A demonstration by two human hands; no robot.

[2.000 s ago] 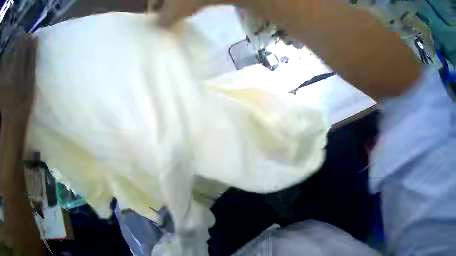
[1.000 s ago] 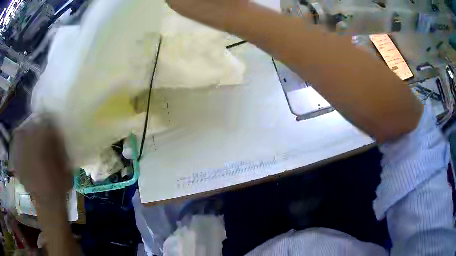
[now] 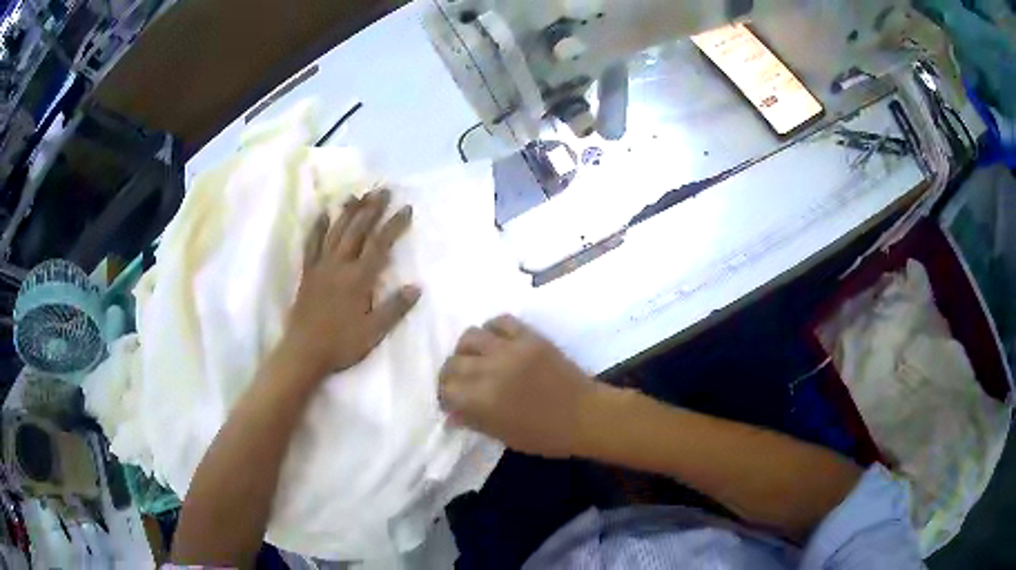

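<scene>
A large cream garment fabric [image 3: 223, 278] lies heaped on the left of the white machine table and hangs over its front edge. My left hand [image 3: 351, 284] lies flat on the cloth with its fingers spread. My right hand [image 3: 507, 384] is curled at the cloth's right edge, near the table's front edge, with the fabric at its fingertips. The industrial sewing machine [image 3: 535, 67] stands behind, its presser foot area [image 3: 557, 161] brightly lit. The cloth's upper right edge lies just left of the needle area.
A dark strip [image 3: 668, 200] lies right of the needle. A lit smartphone [image 3: 763, 84] lies under the arm, with small scissors [image 3: 875, 141] at table right. A dark red bin [image 3: 969, 301] holds crumpled cloth at lower right. A teal fan [image 3: 61, 317] stands far left.
The cloth has come down from the air onto the table's left part. My left hand has moved right onto it, and my right hand has come down to its near edge. The view has shifted.
</scene>
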